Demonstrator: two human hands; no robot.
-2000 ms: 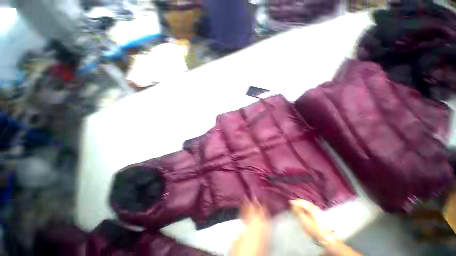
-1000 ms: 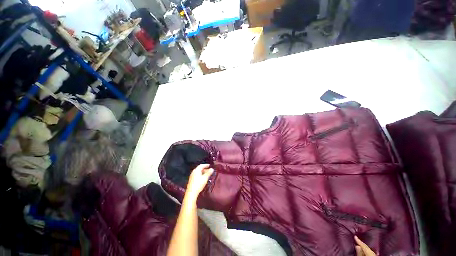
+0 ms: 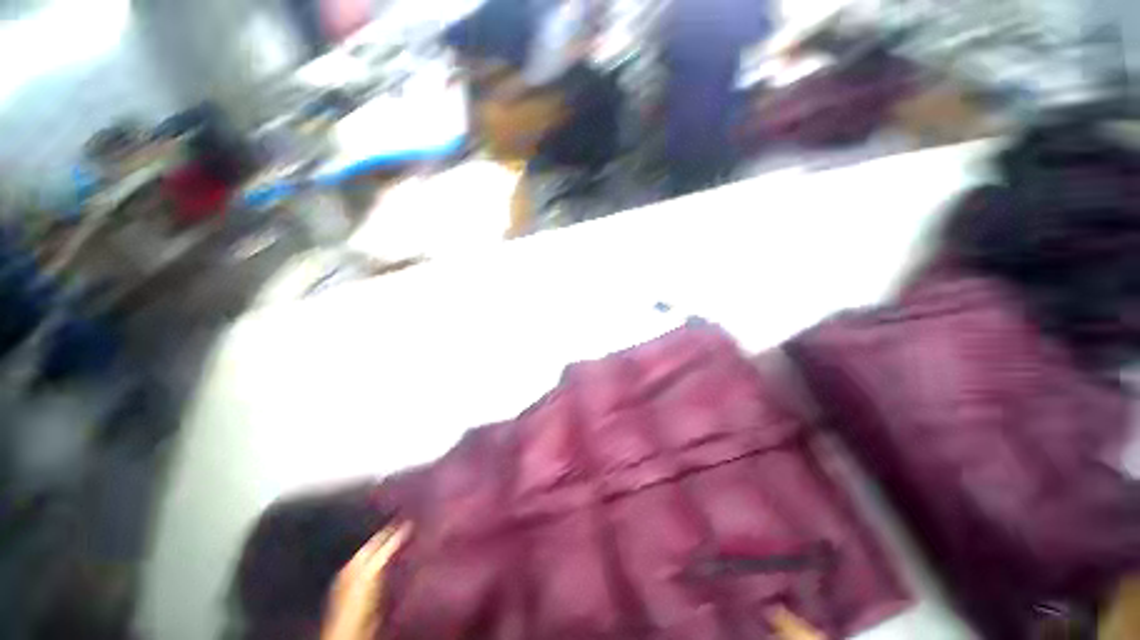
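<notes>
A burgundy quilted puffer vest [image 3: 650,463] lies on the white table, hood end to the left and wide hem to the right. The dark hood opening [image 3: 300,550] is at the lower left. A dark pocket zip [image 3: 763,561] shows on the near front. My left hand [image 3: 365,578] is at the hood's edge; blur hides whether its fingers grip the fabric. My right hand [image 3: 793,623] is cut off by the bottom edge, with only fingertips showing on the vest below the pocket zip. The whole view is blurred.
A burgundy vest stack [image 3: 988,438] lies to the right, beside the hem. A black and burgundy garment heap [image 3: 1075,225] is behind it. The white table's far edge [image 3: 750,200] runs across the view. Blurred shelves and work surfaces are beyond. A person in purple [image 3: 706,75] stands behind the table.
The view has swung right and blurred, bringing the stack and heap into sight. My left hand remains near the hood and my right near the pocket zip.
</notes>
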